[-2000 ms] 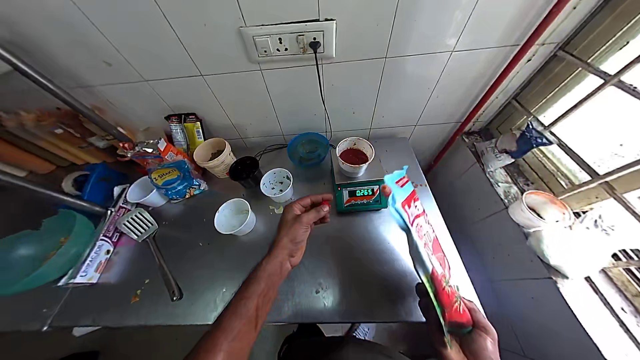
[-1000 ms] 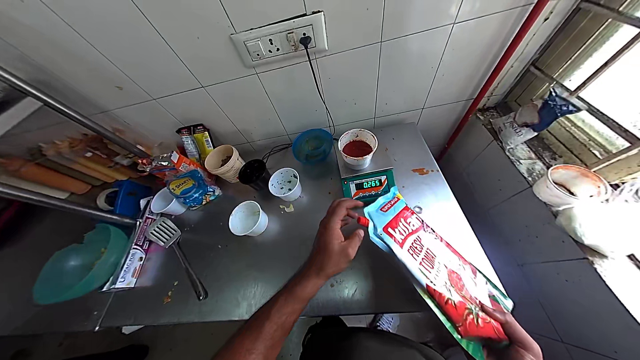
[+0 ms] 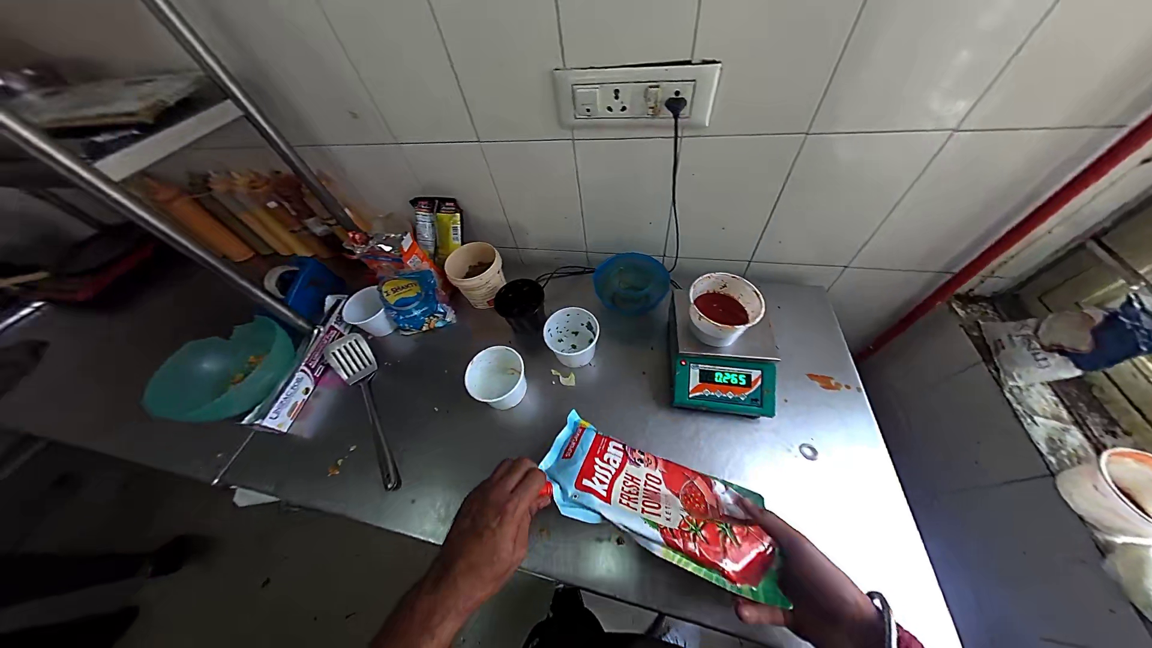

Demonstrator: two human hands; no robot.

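A Kissan tomato ketchup pouch (image 3: 666,513) lies tilted between my hands above the steel counter's front edge. My right hand (image 3: 801,576) grips its bottom end. The fingers of my left hand (image 3: 504,513) are closed around the red cap (image 3: 546,489) at the spout corner; whether the cap is loose from the spout is hidden. Behind the pouch, a white tub (image 3: 725,310) with red sauce inside stands on the plate of a green digital scale (image 3: 724,387), whose lit display reads 0.265.
White cups (image 3: 496,377) (image 3: 571,337), a black cup (image 3: 520,306) and a blue bowl (image 3: 632,283) stand left of the scale. Farther left are a slotted steel turner (image 3: 364,378), a long carton (image 3: 301,382) and a broken green bowl (image 3: 220,371). Shelf rails (image 3: 171,229) cross the left side.
The pouch has gone from steeply tilted at the right to lying lower, in front of the scale. My left hand, apart from the pouch two seconds ago, is now at its cap.
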